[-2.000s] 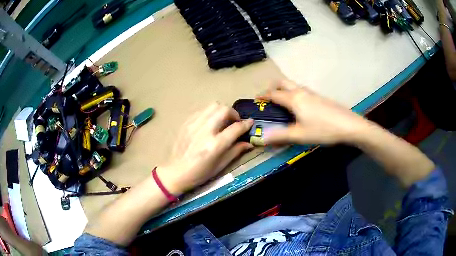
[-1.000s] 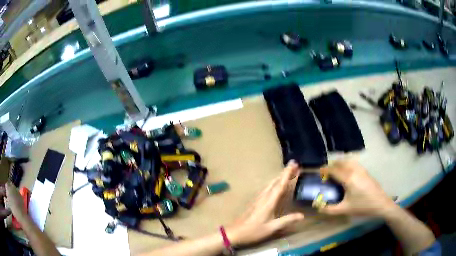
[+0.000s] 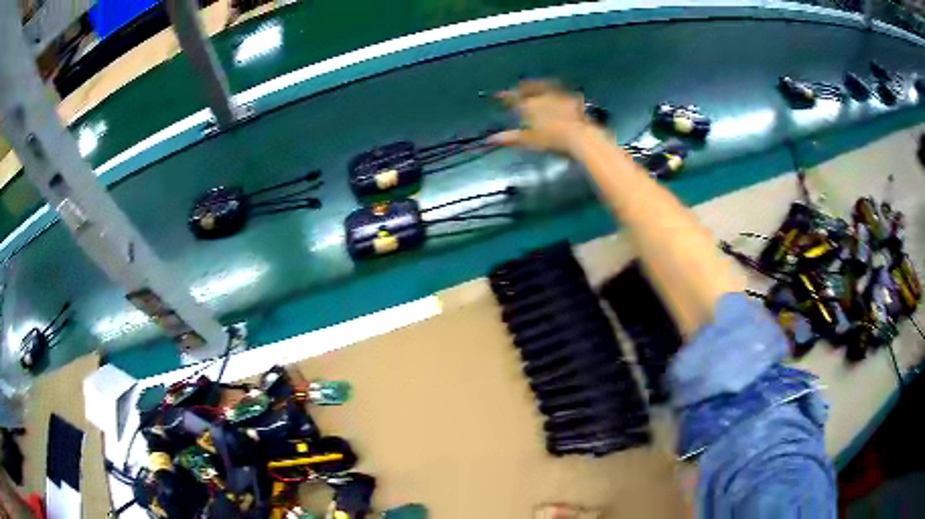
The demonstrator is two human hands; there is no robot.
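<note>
My right hand (image 3: 548,120) is stretched over the conveyor belt, blurred, with its fingers apart and no unit in it. Its fingertips are at the cable ends of a closed black unit (image 3: 385,170); whether they touch is unclear. Another closed unit (image 3: 383,229) lies just in front of it, with a pale yellow patch and two cables pointing right. Only a small blurred bit of my left hand (image 3: 568,511) shows at the bottom edge; its grip cannot be seen.
More units lie along the green belt (image 3: 274,253). Black covers (image 3: 573,350) stand in two rows, partly behind my right arm. Tangled units (image 3: 233,446) lie at the lower left, another pile (image 3: 847,274) at the right. A metal post (image 3: 112,228) rises at the left.
The view has swung up towards the belt. My right hand has left the bench and reached over the belt; the unit it held is no longer in it. My left hand has dropped almost out of view.
</note>
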